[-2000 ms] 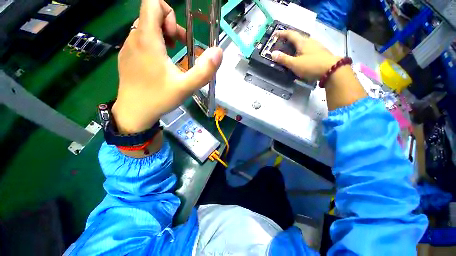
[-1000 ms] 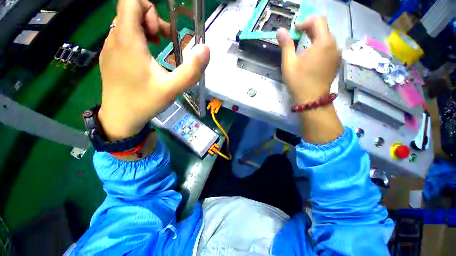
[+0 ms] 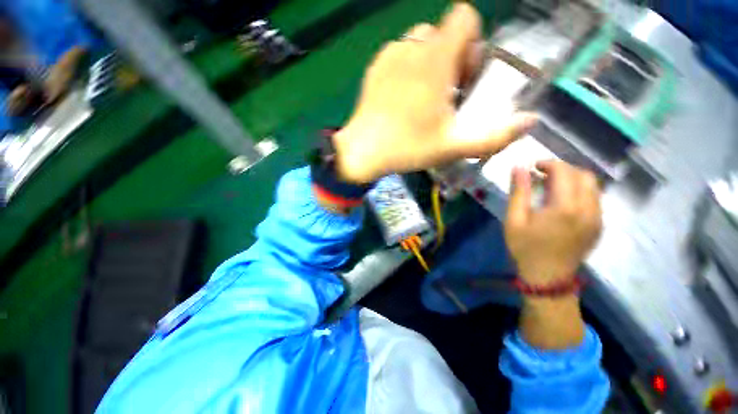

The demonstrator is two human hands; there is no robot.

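The view is motion-blurred. My left hand (image 3: 413, 113) is raised at the upper centre, with a blurred thin metallic frame (image 3: 526, 77) between its thumb and fingers. My right hand (image 3: 558, 214) is over the machine's front edge, fingers bent, thumb and index finger apart, with nothing visible in it. Whether its fingertips touch the surface cannot be told. The mint-green fixture cover (image 3: 574, 84) lies over the black fixture block (image 3: 570, 121) behind my hands. A metallic frame shows blurred inside the cover.
The grey-white pendant (image 3: 398, 212) with its orange cable (image 3: 417, 252) is below my left wrist. Round buttons and a red knob (image 3: 718, 398) are at the machine's lower right edge. A grey post (image 3: 170, 69) crosses the green surface. Another person's hand (image 3: 63, 73) is at far left.
The view has swung left. My right hand let go at the fixture, lowered the green cover over the block and moved back to the machine's front edge. My left hand stays raised with the frame.
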